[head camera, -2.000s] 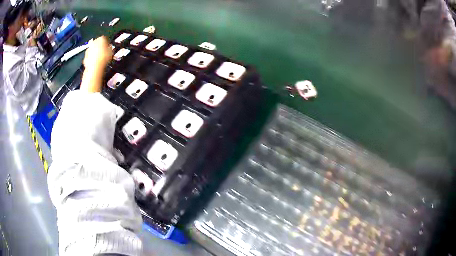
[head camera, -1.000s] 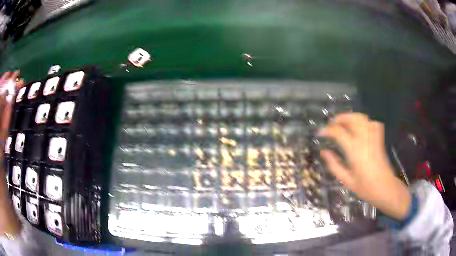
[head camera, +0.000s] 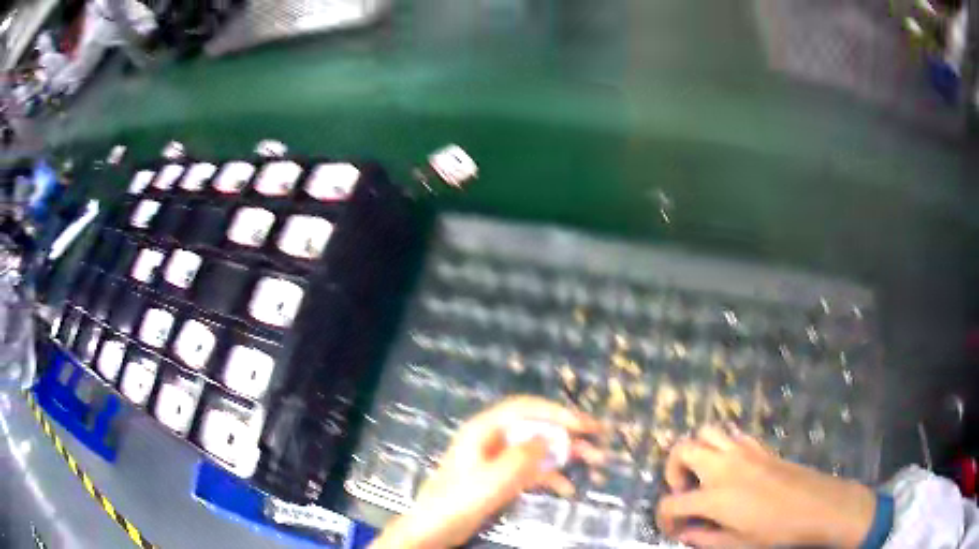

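Note:
My left hand [head camera: 488, 472] is low in the middle of the view, over the front of the clear blister tray [head camera: 633, 257]. Its fingers are closed around a white housing [head camera: 553, 442]. My right hand [head camera: 741, 483] is just to its right, over the same tray, with fingers bent and the fingertips near yellow parts [head camera: 623, 386]. Blur hides whether my right fingers pinch a small part. The two hands are close but apart.
Black stacked trays [head camera: 333, 311] with white housings stand at the left, on a blue crate [head camera: 231, 491]. A loose white housing [head camera: 453, 165] lies on the green mat [head camera: 558, 129] beyond. Something red shows at the right edge.
My left hand has come from the black trays at the left to the clear tray, now with a white housing. My right hand has moved nearer the tray's front edge. The view has turned.

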